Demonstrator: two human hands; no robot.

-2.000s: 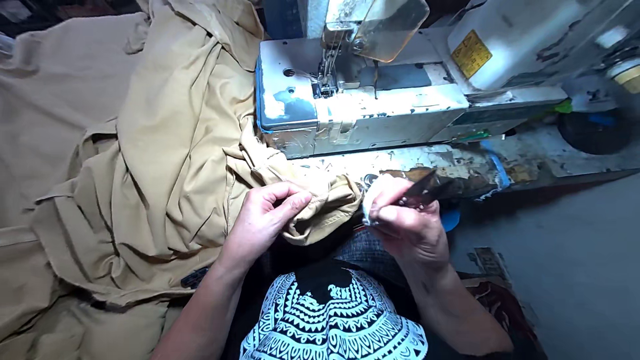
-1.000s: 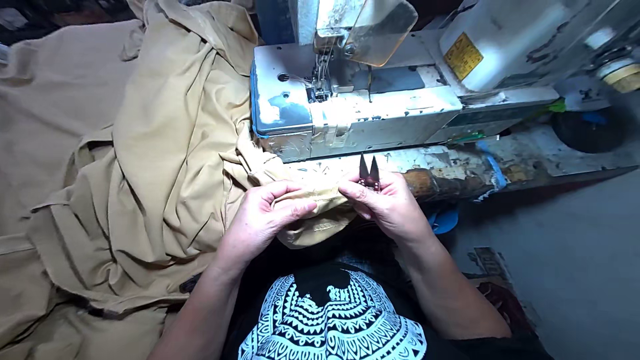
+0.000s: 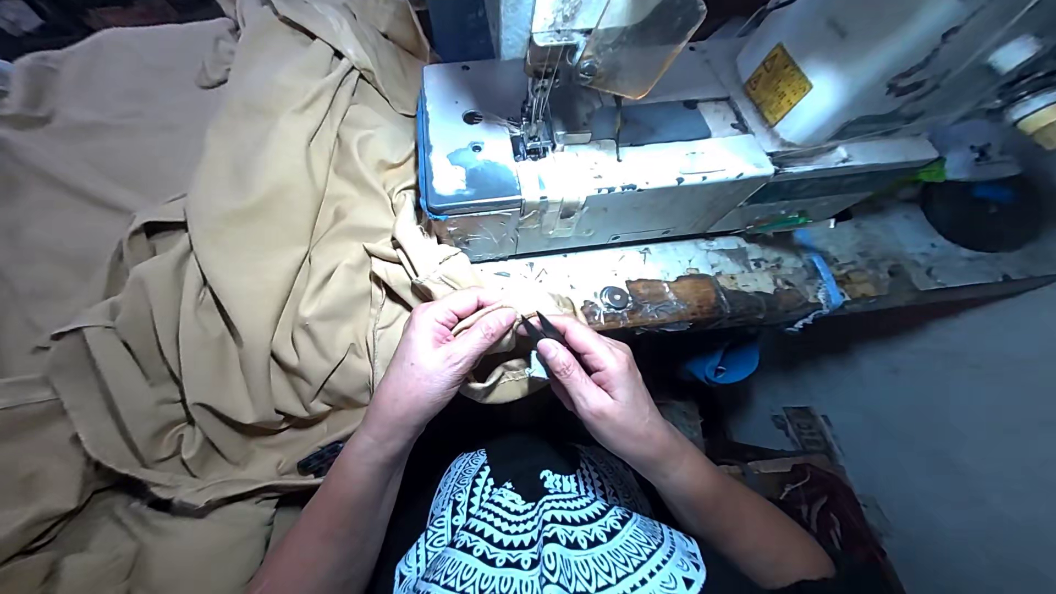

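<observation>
Tan cloth (image 3: 272,247) lies in heavy folds on the left and runs to both hands. My left hand (image 3: 441,355) pinches an edge of it between thumb and fingers. My right hand (image 3: 594,375) holds a small pair of dark thread snips (image 3: 543,332), whose two pointed blades stand a little apart beside my left fingertips, at the cloth edge. A looped part of the cloth hangs below the hands. Just beyond them is an industrial sewing machine (image 3: 643,194), its needles and presser foot above the bed. Whether the blades touch a thread is not clear.
The worn table edge (image 3: 676,301), with chipped wood and a round bolt head, runs between me and the machine. A blue strip (image 3: 821,272) is tied around it at the right. Under the edge hangs a blue object (image 3: 726,361). A dark round thing (image 3: 982,210) lies at the far right.
The snips, pointing up beside the cloth a second ago, now tilt left toward my left fingertips. My right hand has moved closer to my left. My left hand still pinches the cloth.
</observation>
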